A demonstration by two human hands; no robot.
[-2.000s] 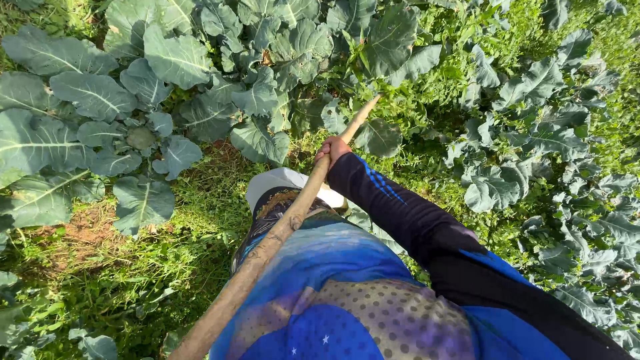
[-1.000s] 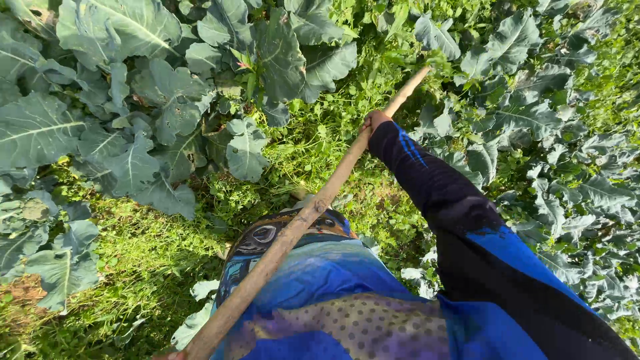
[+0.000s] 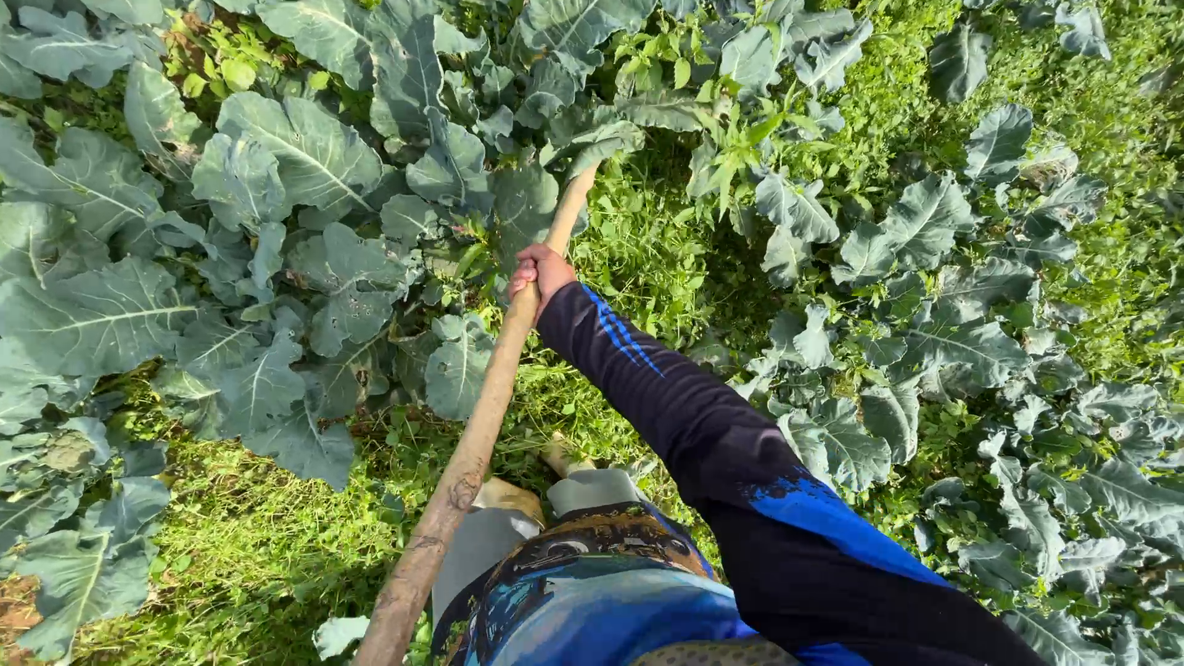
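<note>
A long wooden pole runs from the bottom edge up to the middle of the view, leaning slightly right. My right hand, at the end of a black and blue sleeve, is closed around its upper part. The pole's far tip lies against a broad blue-green leaf, so whether anything is fixed there cannot be seen. My left hand is out of the frame. Below, my legs and shoes show beside the pole.
Broccoli-like plants with large leaves crowd the left side and top. Another row of them stands on the right. Low green weeds cover the strip between the rows and the ground at the lower left.
The pole's tip has swung left onto the leaves, with my right hand still around it. Part of a hand at the pole's lower end, seen one second ago, is no longer in view.
</note>
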